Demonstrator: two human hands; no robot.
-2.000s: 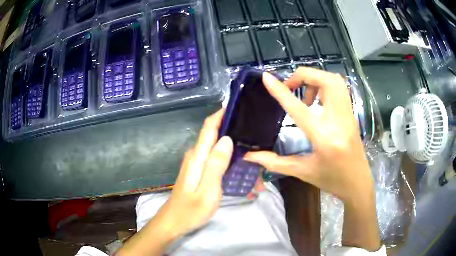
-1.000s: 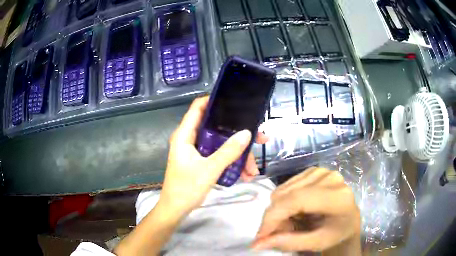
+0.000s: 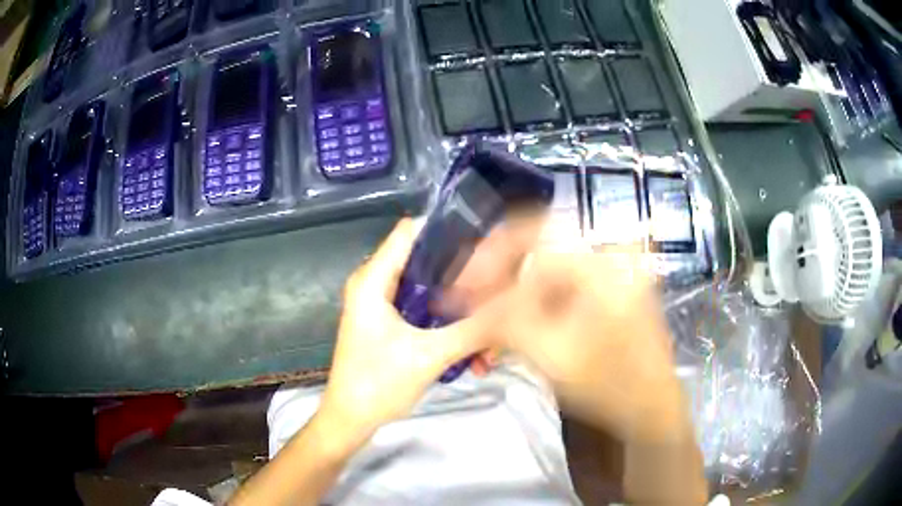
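Note:
My left hand [image 3: 381,331] grips a purple keypad phone [image 3: 460,212], held tilted in front of the bench edge. The phone's dark screen faces up and shows a pale reflection. My right hand [image 3: 584,326] is blurred over the lower screen and keys. Its fingertips and anything between them cannot be made out. A clear phone tray [image 3: 297,203] holds several purple phones with their screens up. A shiny clear lens tray [image 3: 717,222] lies to its right with a grid of black-framed lenses [image 3: 669,210], partly hidden by my right hand.
A white fan [image 3: 839,252] stands at the right. A white box [image 3: 727,64] with a black part is at the upper right. Crinkled clear plastic [image 3: 757,385] lies at the lower right. The green-grey bench edge [image 3: 178,321] runs in front of the phone tray.
My right hand first moved down off the phone, and is now back up over its screen. My left hand has kept its grip, and the phone's tilt has changed.

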